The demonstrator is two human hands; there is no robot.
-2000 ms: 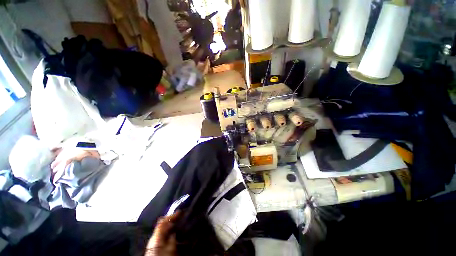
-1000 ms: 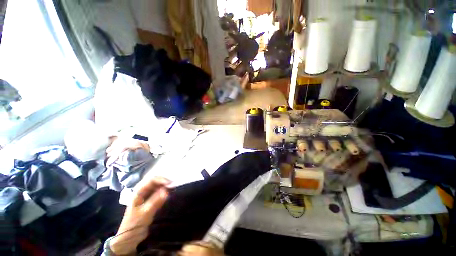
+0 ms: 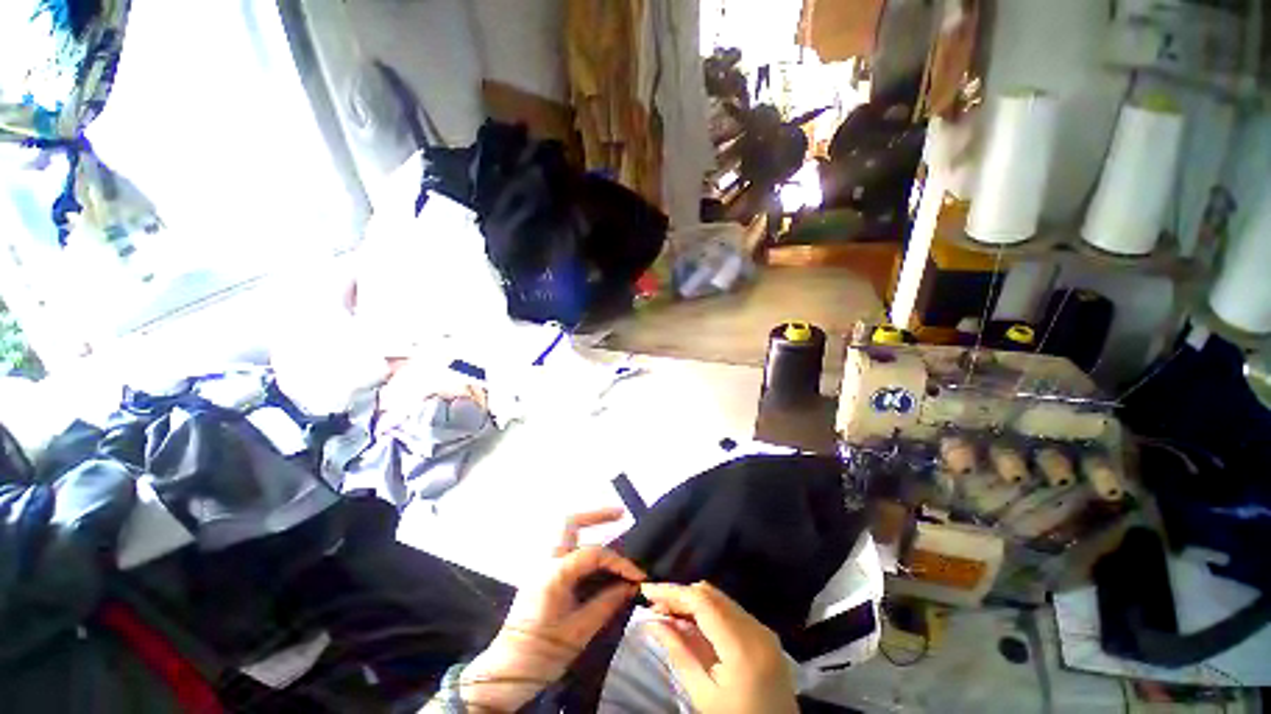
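Observation:
A black fabric panel runs from the overlock machine's needle area at its left side down to my hands. My left hand and my right hand meet at the lower middle, fingertips close together, pinching the black fabric's edge. A pale grey fabric piece hangs between and below my hands. A white panel with a black strip lies at the right of the black panel, by the machine. The cream overlock machine stands at right.
A grey, white and black garment pile lies at left by the window. A black bundle sits on a white sack at the back. White thread cones stand above the machine. A black curved band lies on a white sheet at right.
The view has swung left, so the machine shows farther right. My hands, apart a second ago, have come together at the black fabric's edge. My right hand now shows fully.

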